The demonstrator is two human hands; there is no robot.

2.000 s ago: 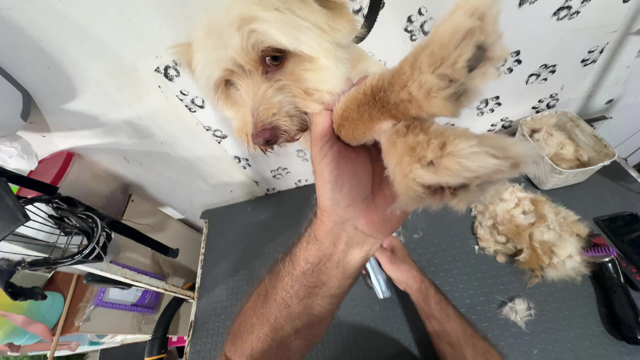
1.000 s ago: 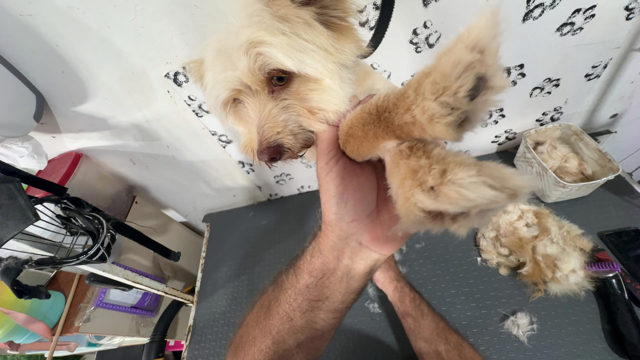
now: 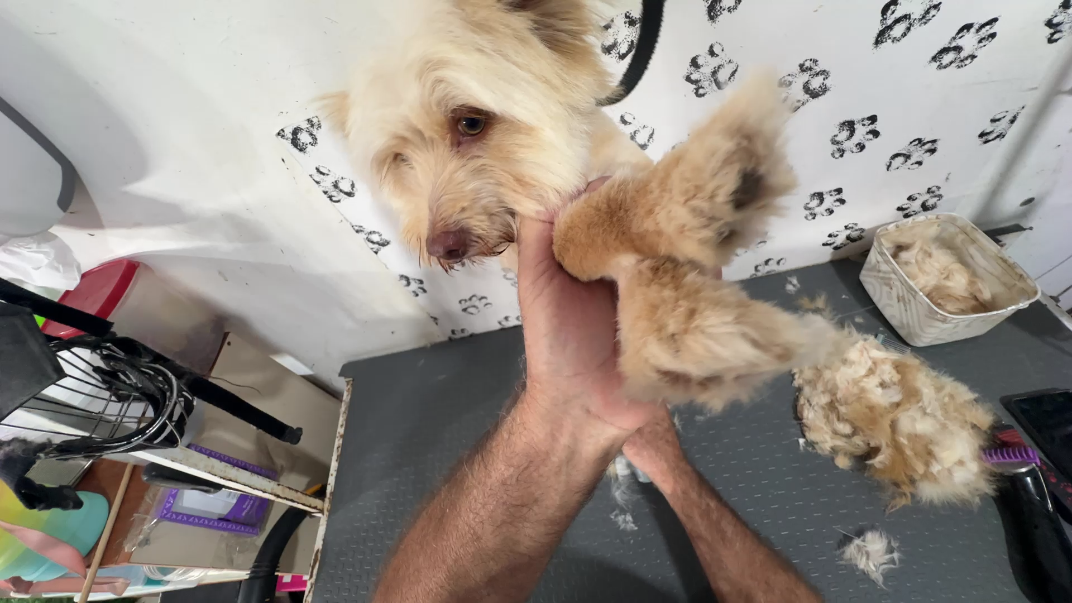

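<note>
A cream, long-haired dog [image 3: 494,126] leans in at the upper middle, its head tilted down. My left hand [image 3: 574,335], palm facing me, is closed around its two tan furry legs [image 3: 703,327], whose paws point right. The thumb lies beside the dog's muzzle. Behind and below, my right hand [image 3: 657,444] is mostly hidden by the left one; a small pale thing shows by it, too covered to identify. Both arms are over a dark grey textured grooming table [image 3: 419,427].
Right: a pile of cut fur [image 3: 896,410], a small tuft [image 3: 871,554], a white basket [image 3: 997,314] with fur, a black-handled tool [image 3: 1030,528] by a purple comb, and a dark phone-like device [image 3: 1043,423]. Left: a cluttered shelf [image 3: 226,473]. A paw-print wall [image 3: 754,50] stands behind.
Two seconds ago a silvery-blue tool showed at my right hand; now it is almost wholly out of sight behind my left wrist. My left hand keeps its hold on the legs.
</note>
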